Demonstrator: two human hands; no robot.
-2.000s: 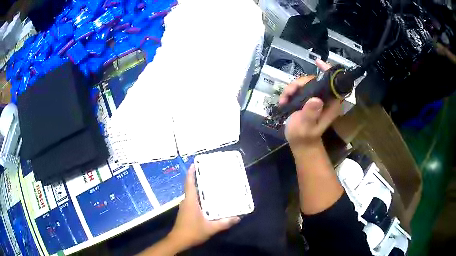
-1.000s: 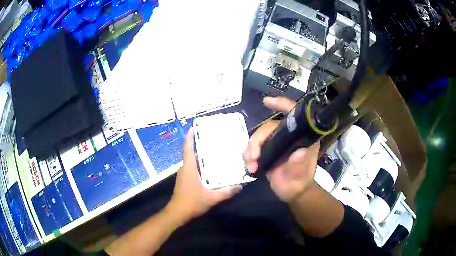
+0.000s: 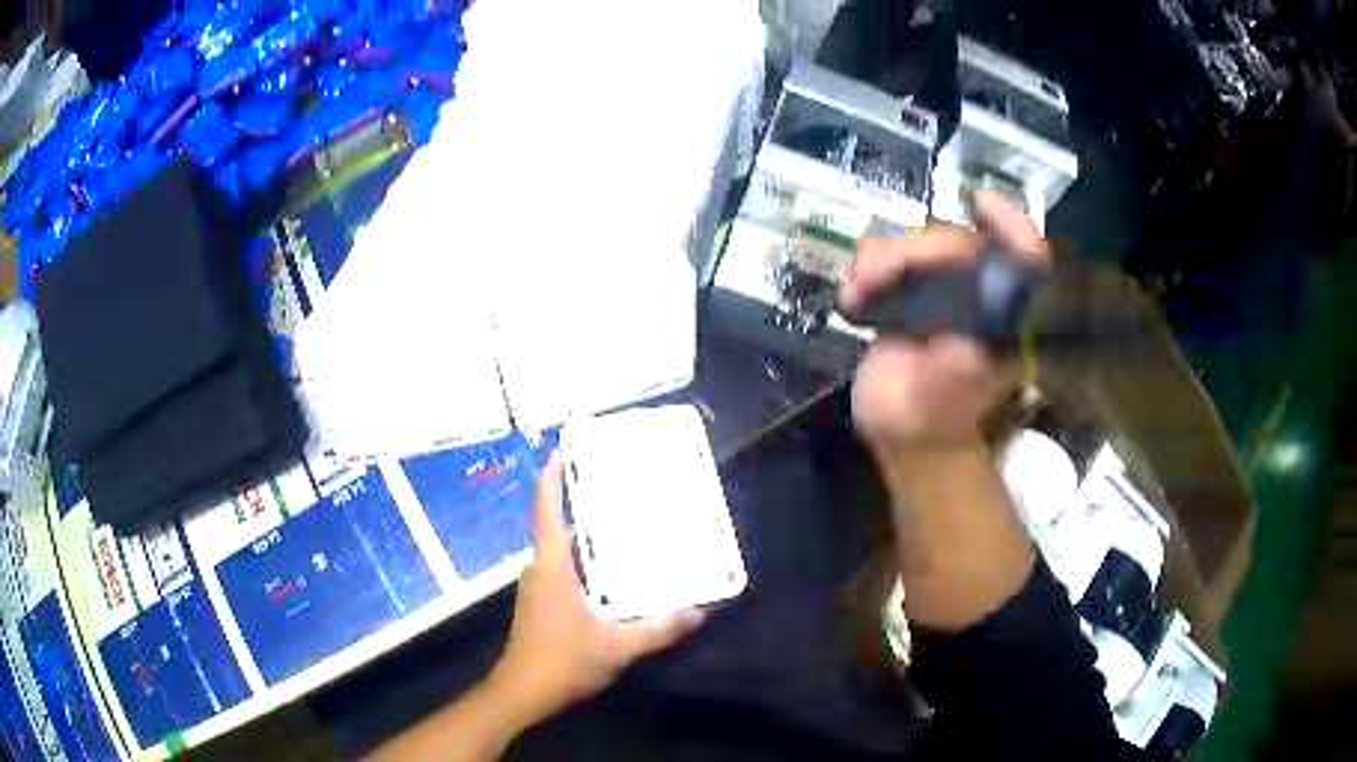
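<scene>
A white rounded housing (image 3: 652,511) with its flat cover side up is held in my left hand (image 3: 573,633) at the bench edge, thumb on its left side and fingers under its lower edge. My right hand (image 3: 938,350) is blurred and grips the black electric screwdriver (image 3: 945,298), which lies nearly level. Its front end points left at the pick-up mechanism of a screw feeder (image 3: 833,179). Whether the tip touches the outlet or carries a screw cannot be told.
A large overexposed white stack (image 3: 551,223) stands behind the housing. A black pad stack (image 3: 164,357) and blue battery packs (image 3: 223,104) are at left. A second feeder (image 3: 1005,142) stands at right. A brown carton (image 3: 1191,402) holds white cameras (image 3: 1116,543) beside my right arm.
My right hand has moved the screwdriver from the housing's lower right corner up and right to the feeder. The housing stays in my left hand and sits lower in view.
</scene>
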